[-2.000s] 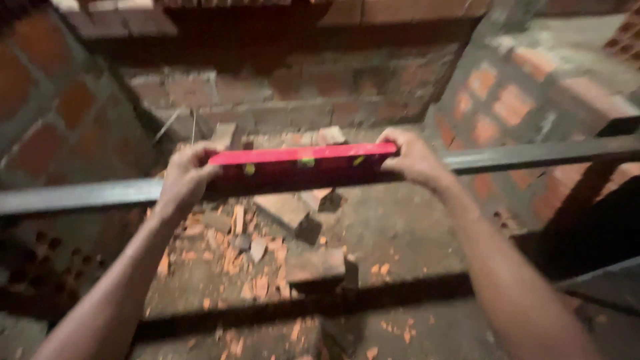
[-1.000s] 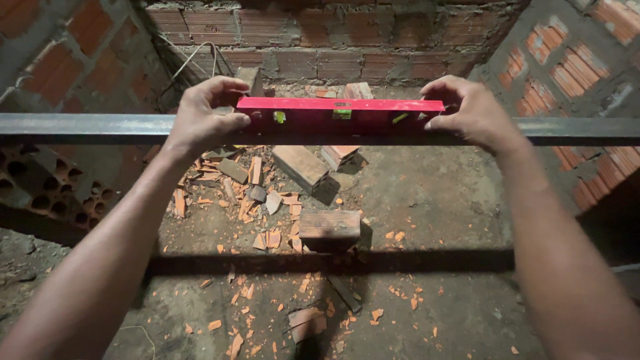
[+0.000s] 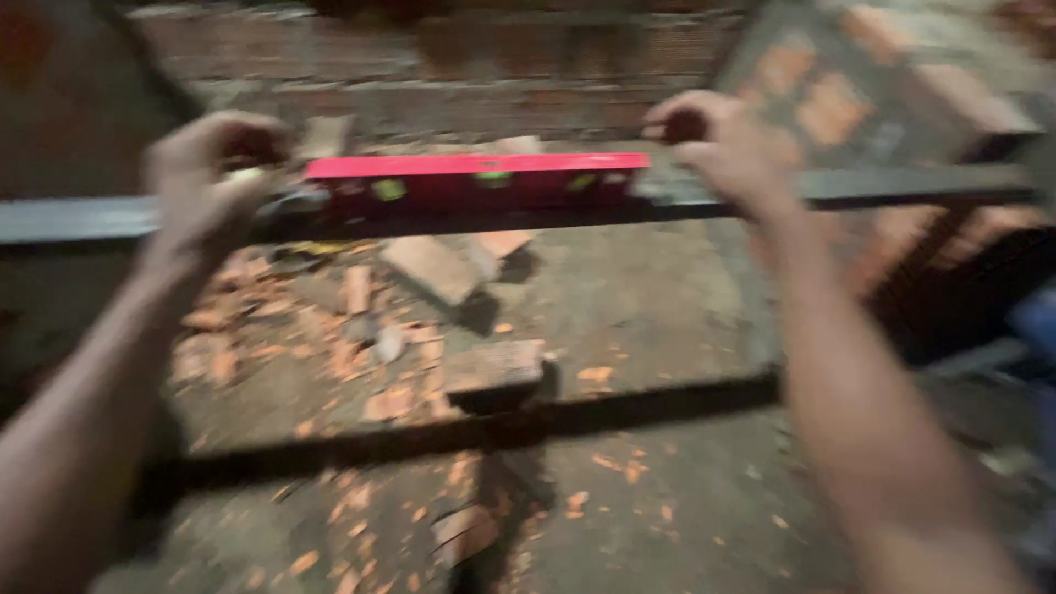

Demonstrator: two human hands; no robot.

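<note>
A red spirit level (image 3: pixel 478 186) with yellow-green vials rests along a long metal bar (image 3: pixel 891 186) that spans the view from side to side. My left hand (image 3: pixel 219 169) is just off the level's left end, fingers curled and apart, over the bar. Off the right end, with a gap between, my right hand (image 3: pixel 722 144) is raised with its thumb and fingers apart and nothing between them. The picture is blurred, so whether my left fingers touch the bar cannot be told.
Below the bar, broken brick pieces (image 3: pixel 355 346) and a hollow brick (image 3: pixel 495 367) lie on the concrete floor (image 3: pixel 660 297). A brick wall (image 3: pixel 511 74) stands behind, with a mortared brick wall (image 3: pixel 808 82) at right. Something blue (image 3: pixel 1035 322) shows at the right edge.
Both hands have let go of the level's ends and moved outward from it. The level stays on the bar. The view has tilted and shifted.
</note>
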